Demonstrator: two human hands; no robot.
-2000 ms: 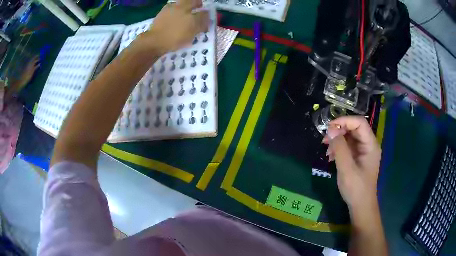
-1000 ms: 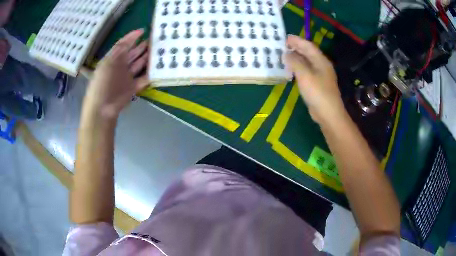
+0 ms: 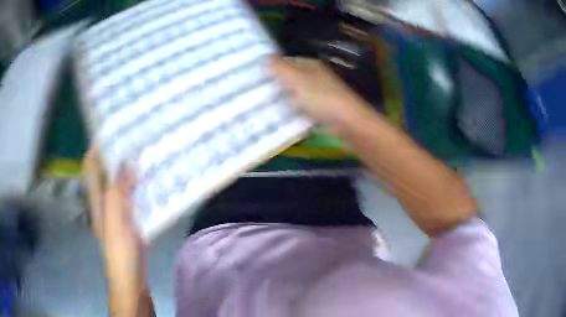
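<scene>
The white foam tray (image 3: 186, 105) is held up in front of me, tilted, with blurred rows of grey parts on it. My left hand (image 3: 112, 192) grips its lower left side, fingers partly hidden by the tray. My right hand (image 3: 313, 90) grips its right edge. The whole view is motion-blurred, so single parts on the tray cannot be told apart.
Another white tray (image 3: 28, 105) lies at the far left. The dark test fixture area (image 3: 338, 46) is behind my right hand. A dark tray (image 3: 481, 108) is at the right. Yellow tape (image 3: 316, 150) runs along the mat's front.
The foam tray has been lifted off the bench and swung left and toward me, now tilted, with both hands on it. The view has turned, and the fixture shows higher up.
</scene>
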